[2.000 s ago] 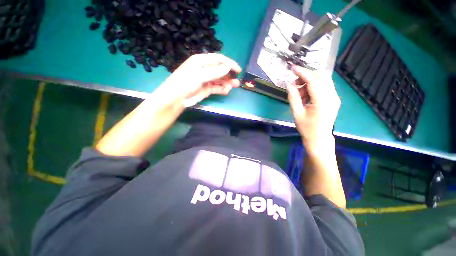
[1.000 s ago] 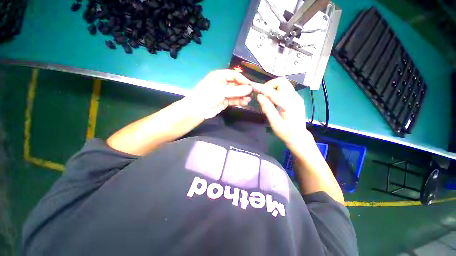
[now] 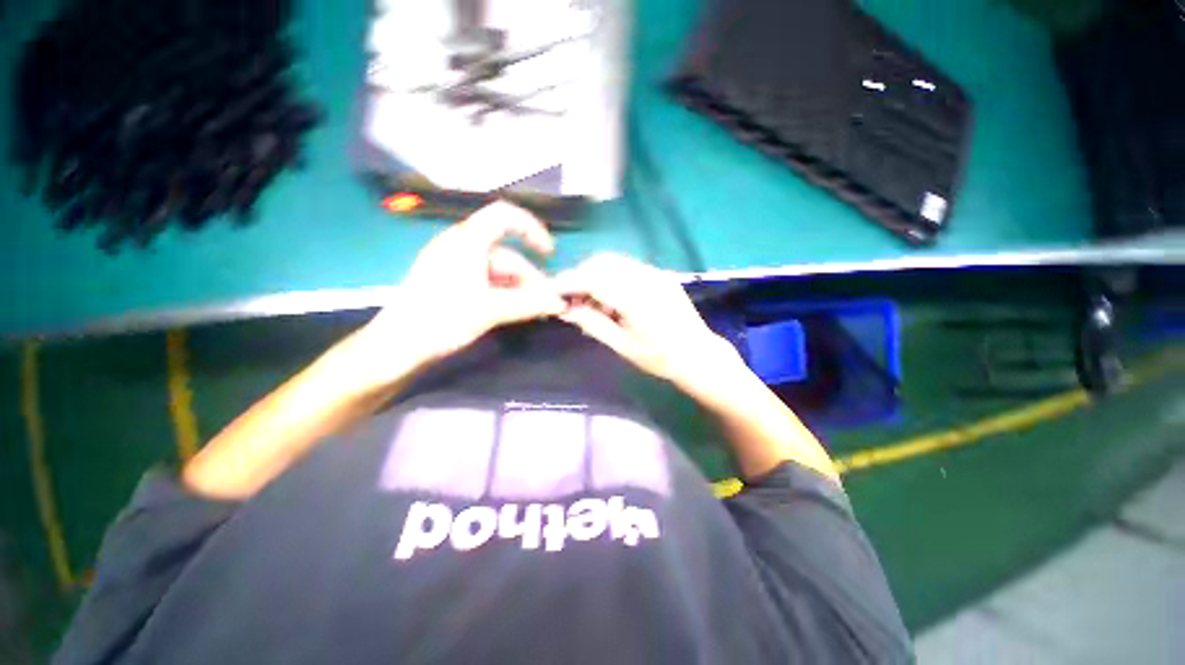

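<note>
My left hand (image 3: 471, 283) and my right hand (image 3: 634, 314) meet at the fingertips, just off the bench's near edge in front of my chest. They pinch a small dark part (image 3: 574, 301) between them, probably a black plastic part; blur and fingers hide most of it. The benchtop fixture (image 3: 582, 130), with its silver-white top plate and glowing orange switch, stands on the bench just beyond my hands. A blurred loose parts pile (image 3: 163, 117) of black pieces lies left of it.
The black parts tray (image 3: 832, 98) lies right of the fixture, with a few shiny spots in it. The bench's pale edge (image 3: 260, 307) runs across below. A blue plastic crate (image 3: 884, 364) with a smaller blue bin is on the floor at the right.
The view has turned right, so bench things sit further left. My right hand has come from the fixture plate to meet my left hand, and both stay together at the fingertips.
</note>
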